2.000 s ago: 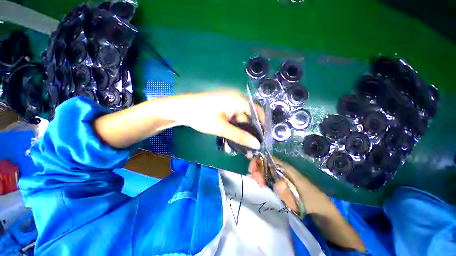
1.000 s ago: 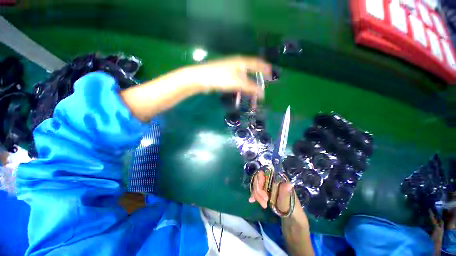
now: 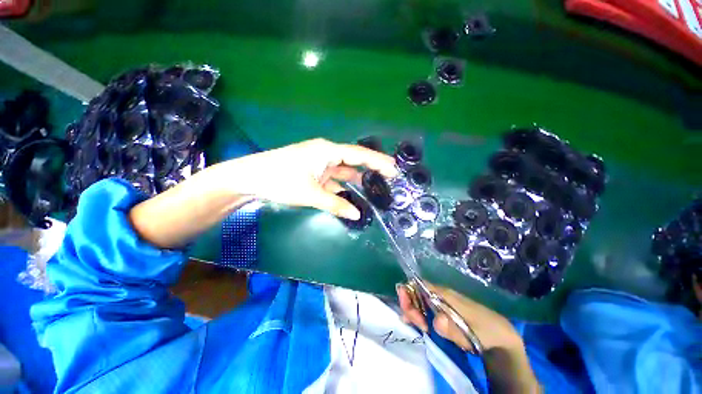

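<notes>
My left hand point(image 3: 327, 175) holds a cut strip point(image 3: 376, 187) of round black parts in clear film between thumb and fingers. My right hand point(image 3: 454, 317) is in the loop handles of the scissors point(image 3: 402, 250). The blades point up and left and meet the strip beside my left fingertips; how far they are apart is hard to tell. A small group of film-packed black discs point(image 3: 416, 175) lies just right of the blades. Several loose single cut pieces point(image 3: 449, 71) lie on the green bench farther off.
A stack of uncut sheets point(image 3: 146, 131) stands at left, with dark loops point(image 3: 31, 173) beyond it. Another group of sheets point(image 3: 531, 212) lies at right. A blue perforated strip point(image 3: 240, 237) lies below my left forearm. A red tray point(image 3: 654, 19) is at top right. More dark parts point(image 3: 679, 238) show at far right.
My left hand has come back from the far side of the bench and now holds a strip at the blades. The scissors have tilted left from upright. Single pieces on the far side show more clearly.
</notes>
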